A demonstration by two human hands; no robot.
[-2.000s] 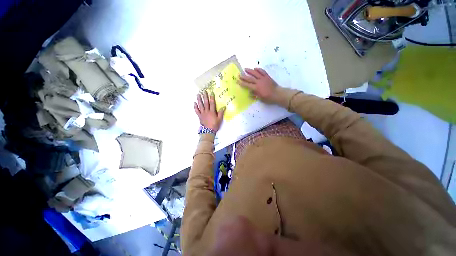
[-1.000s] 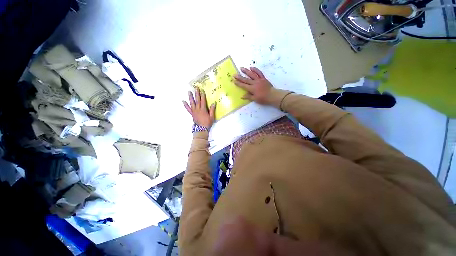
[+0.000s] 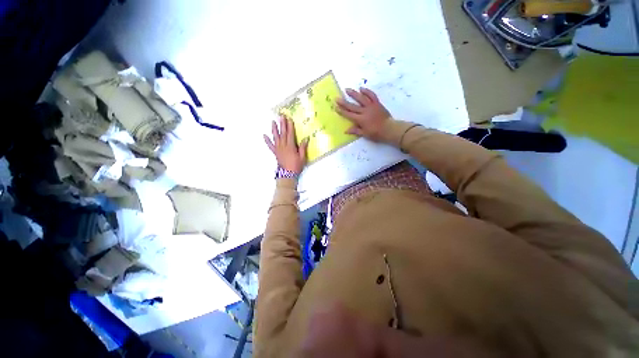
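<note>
A yellow template point(image 3: 317, 124) with dark handwriting lies flat on the white pressing table. A narrow khaki edge of a pocket piece point(image 3: 303, 91) shows around its far side. My left hand point(image 3: 286, 145) lies on the template's left part, fingers spread, palm down. My right hand point(image 3: 366, 114) lies on its right edge, fingers apart and flat. Neither hand is closed around anything. Another stack of khaki pieces point(image 3: 201, 213) lies on the table to the left of my left forearm.
Khaki bundles point(image 3: 119, 98) with white strips are piled at the left. Dark fabric ties point(image 3: 180, 82) lie beside them. A steam iron point(image 3: 522, 24) with an orange handle stands on a metal rest at the upper right. A black padded form point(image 3: 518, 140) lies right of the table.
The template has shifted toward the upper left over the khaki piece, so only a thin khaki border shows now. Both hands have stayed on it.
</note>
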